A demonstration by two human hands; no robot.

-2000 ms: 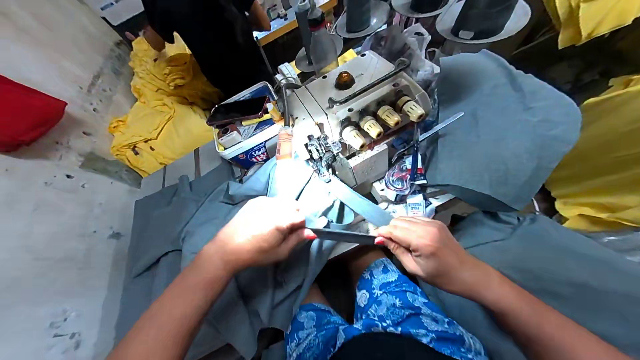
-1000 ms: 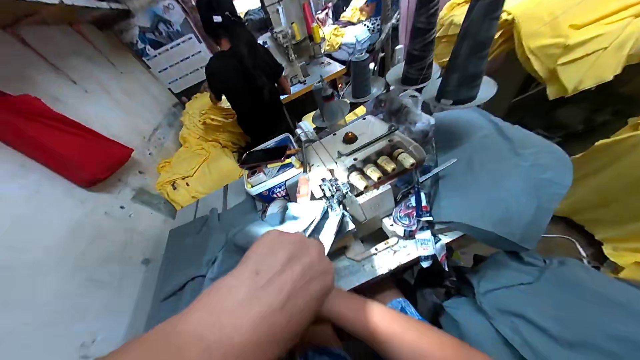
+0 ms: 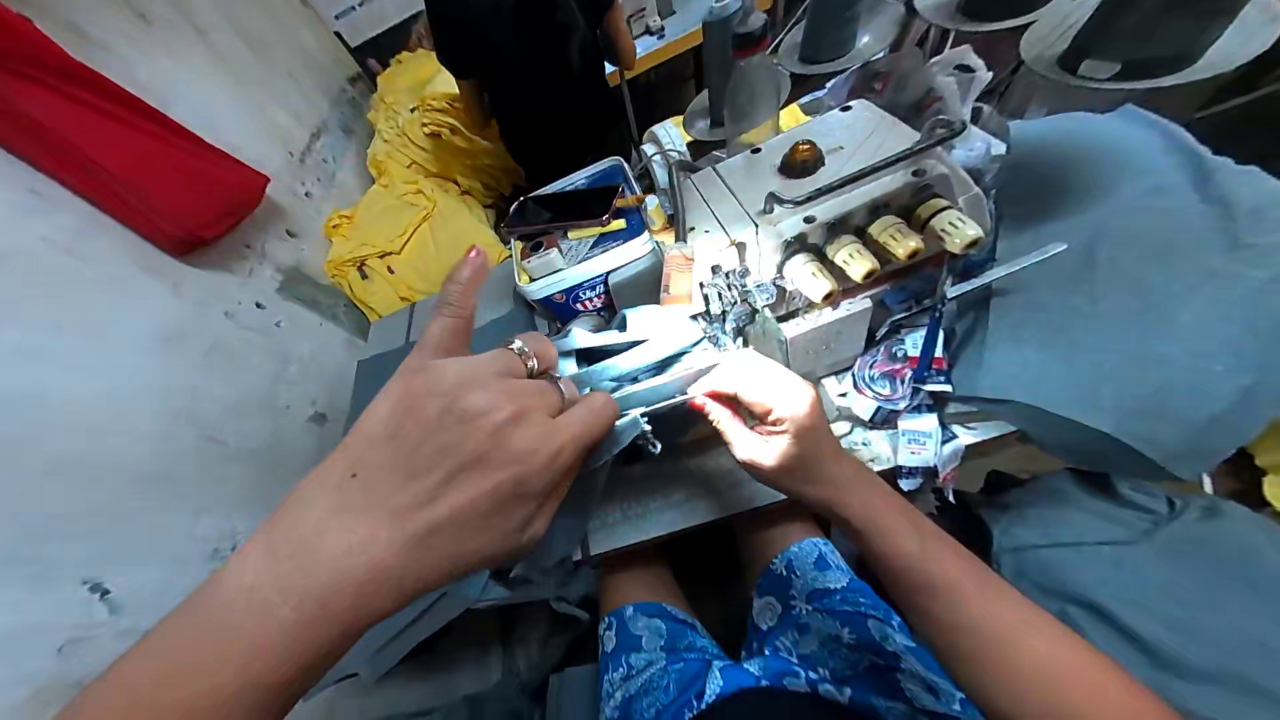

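Note:
My left hand [image 3: 480,440] grips the grey fabric [image 3: 640,365] left of the overlock sewing machine [image 3: 830,220], with its index finger stretched out and rings on other fingers. Close to the needle area, my right hand [image 3: 765,425] pinches the edge of the same fabric between thumb and fingers. The taut edge runs between both hands, and loose threads dangle below it. Bright light falls on the cloth beside the presser-foot area [image 3: 735,300]. The part of the fabric inside my left fist is hidden.
Behind the left hand stands a plastic tub [image 3: 590,280] with a phone [image 3: 560,210] on top. Scissors or a metal blade [image 3: 1005,270] lie right of the machine, near grey cloth [image 3: 1130,270]. Yellow fabric [image 3: 420,240] is piled by a person in black [image 3: 540,80]; thread cones stand behind.
My hands, overlapping low in front of the machine one second ago, are now apart at the fabric. The left index finger now points outward. The view has tilted down.

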